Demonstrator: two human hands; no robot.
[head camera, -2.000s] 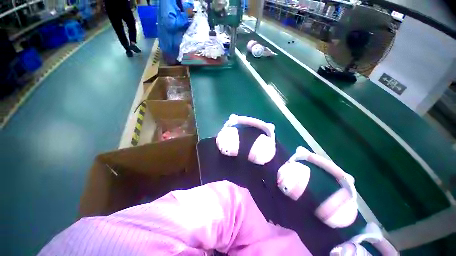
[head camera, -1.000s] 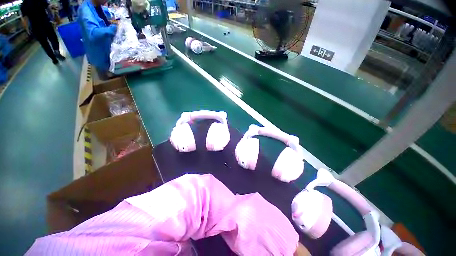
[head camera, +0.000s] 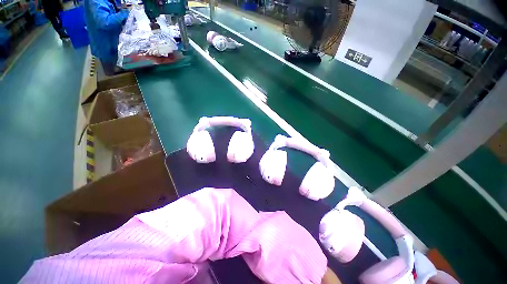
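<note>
Three pink and white headphones stand in a row on the black mat (head camera: 217, 180): one at the back left (head camera: 240, 147), one in the middle (head camera: 317, 182) and one at the right (head camera: 342, 236). Part of another pale headset (head camera: 442, 276) shows at the bottom right edge, with a small red spot near it. My left arm, in a striped pink sleeve, crosses the lower picture. Only a sliver of skin at my left hand or wrist (head camera: 332, 276) shows beyond the cuff; the fingers are cut off by the bottom edge. My right hand is out of the picture.
Open brown cartons (head camera: 119, 194) with clear plastic bags line the left side. A green conveyor (head camera: 311, 111) carries a folded headset (head camera: 222, 41). A fan (head camera: 316, 28) stands beyond it, a white post (head camera: 445, 147) at right. An orange piece (head camera: 442, 260) lies lower right. A person in blue (head camera: 103, 28) is at the back left.
The view has swung right, bringing the right-hand headphones and the orange piece into view. My left sleeve reaches farther right, with a little skin showing. The headphones on the mat have not clearly moved.
</note>
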